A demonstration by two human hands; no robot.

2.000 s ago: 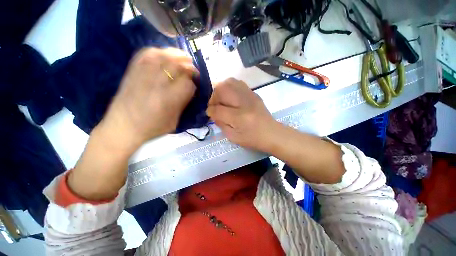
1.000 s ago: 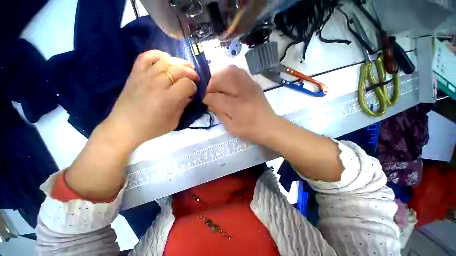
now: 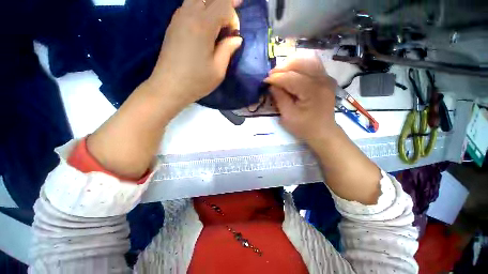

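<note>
The navy fabric piece (image 3: 247, 69) lies under the lit needle area of the sewing machine (image 3: 321, 24) and spreads over the left of the table. My left hand (image 3: 200, 51) is on the fabric, thumb and fingers bent over it; its upper fingers are cut off by the top edge, and whether it grips cloth is unclear. My right hand (image 3: 302, 96) pinches the fabric's right edge between thumb and fingertips, just below the needle area. A dark thread end shows at the lower fabric edge. The needle tip is hidden by glare.
Snips (image 3: 357, 113) with orange-red and blue handles lie right of my right hand. Behind them is a grey ribbed block (image 3: 376, 84). Yellow-green scissors (image 3: 416, 136) and a dark-handled tool (image 3: 443, 115) lie far right. A ruler strip (image 3: 230, 167) runs along the front edge.
The view has shifted and turned. My left hand has moved up and away from my right hand, and more of the navy fabric shows flat between them. The right hand still pinches the edge.
</note>
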